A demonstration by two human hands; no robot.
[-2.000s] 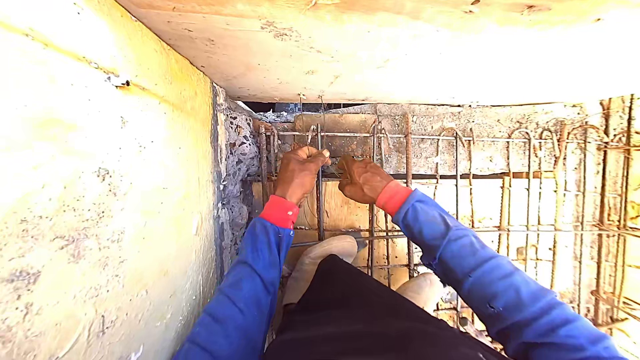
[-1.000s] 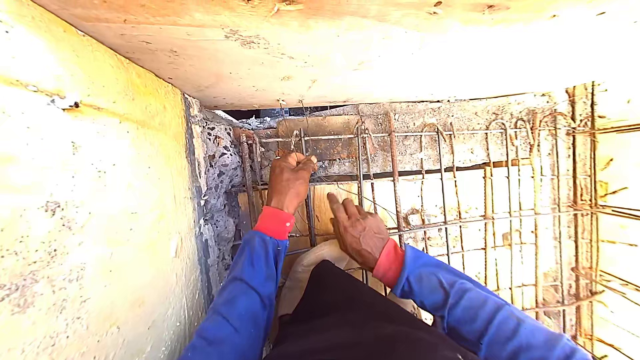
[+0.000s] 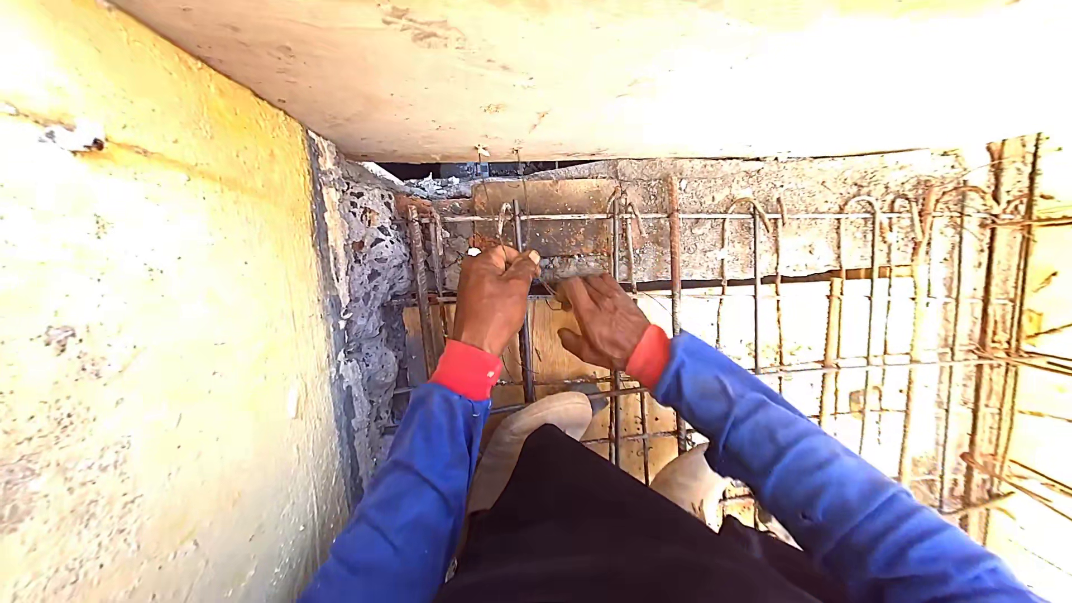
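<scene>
My left hand (image 3: 494,297) is closed at an upright steel rebar (image 3: 526,352), thumb and fingertips pinched on a thin tie wire (image 3: 548,286). Close by on the right, my right hand (image 3: 605,325) has bent fingers whose tips are near that wire and the horizontal bar; whether they pinch it is hard to tell. The rebar cage (image 3: 675,251) runs across the view, its uprights crossed by horizontal bars. More thin wire (image 3: 523,193) rises from the hands' area toward the board above.
A yellow plastered wall (image 3: 167,318) stands at the left, with rough broken concrete (image 3: 368,251) along its edge. A large pale board (image 3: 586,84) spans the top. My shoes (image 3: 544,414) are among the bars. Bar ends and wires (image 3: 1038,360) stick out at the right.
My right hand has moved up from below the horizontal bar and is again close beside my left hand. The left hand has stayed at the same upright bar.
</scene>
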